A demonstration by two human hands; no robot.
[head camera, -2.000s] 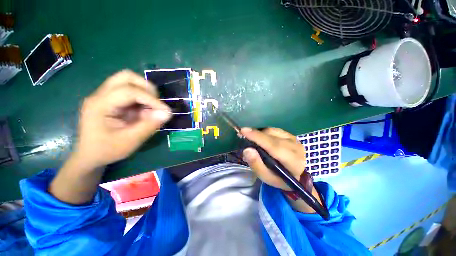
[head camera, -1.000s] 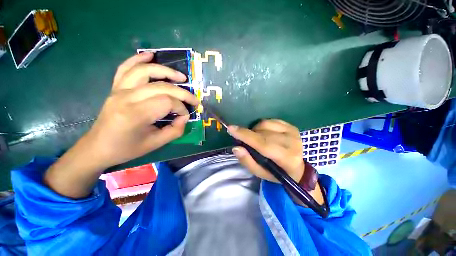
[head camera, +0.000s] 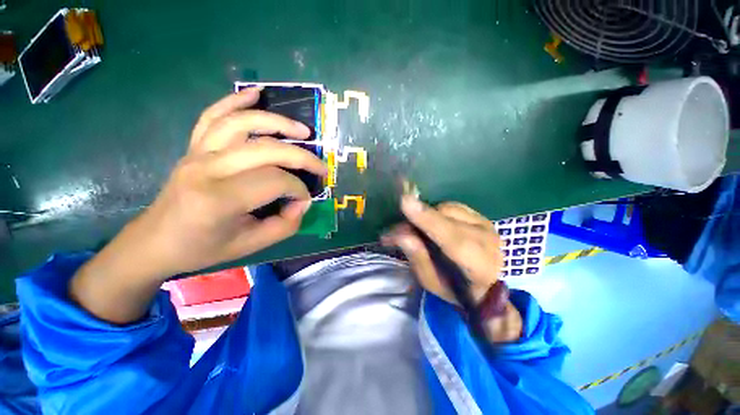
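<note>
Dark LCD modules (head camera: 288, 99) with white edges lie in a column on the green mat. Hooked flex tails (head camera: 354, 154) stick out to their right. A green PCB (head camera: 319, 220) shows at the lower end, partly under my left hand. My left hand (head camera: 239, 174) lies over the screens with its fingers spread, fingertips on the dark glass and near the flex edge; it hides much of them. My right hand (head camera: 454, 247) is to the right of the tails, motion-blurred, around the black handle of the soldering iron (head camera: 453, 275). The iron's tip is too blurred to make out.
A stack of LCD modules (head camera: 50, 57) with orange flex cables lies at upper left. The fume fan (head camera: 617, 24) is at upper right, above a white tub (head camera: 657, 134) with a black band. Below the bench are a red bin (head camera: 212, 289) and a sheet of dark parts (head camera: 523, 243).
My left hand has come down onto the screens since the oldest frame and stays there. My right hand, with the iron, has moved slightly right, away from the flex tails.
</note>
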